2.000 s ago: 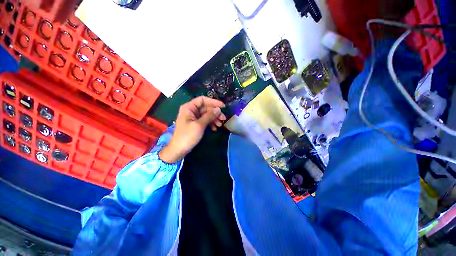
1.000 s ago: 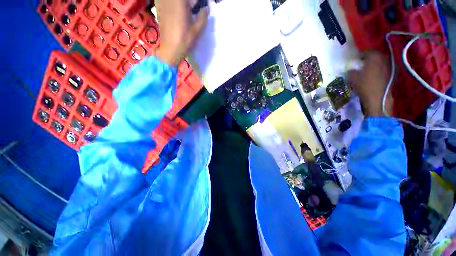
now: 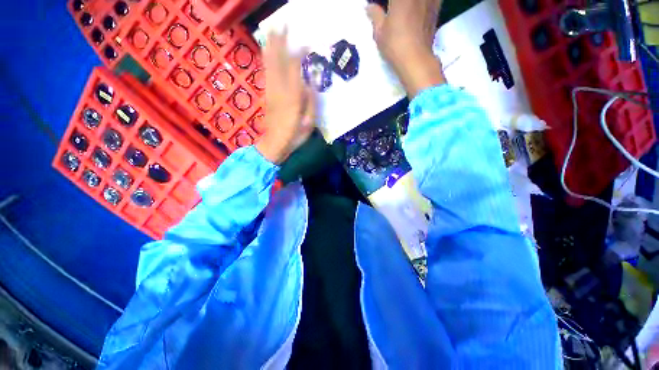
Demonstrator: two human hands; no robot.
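Note:
Two dark round watch units [image 3: 345, 59] lie side by side on a white sheet or board [image 3: 347, 108]; the one on the left is blurred. My left hand [image 3: 284, 94] is beside the sheet's left edge, blurred, fingers up, next to the left unit; whether it touches it is unclear. My right hand [image 3: 406, 36] is over the sheet's upper right side, its fingertips near the top edge; what they hold, if anything, is hidden.
A red tray with thin dark rings [image 3: 202, 54] is at upper left, another red tray with round units [image 3: 112, 144] below it. Shiny dark parts [image 3: 373, 150] heap beside a purple block [image 3: 394, 178]. A red tray [image 3: 600, 108] and white cable [image 3: 571, 159] are at right.
My right hand has moved left from the right-hand tray to the white sheet. My left hand has come down to the sheet's left side. Two dark units now show on the sheet.

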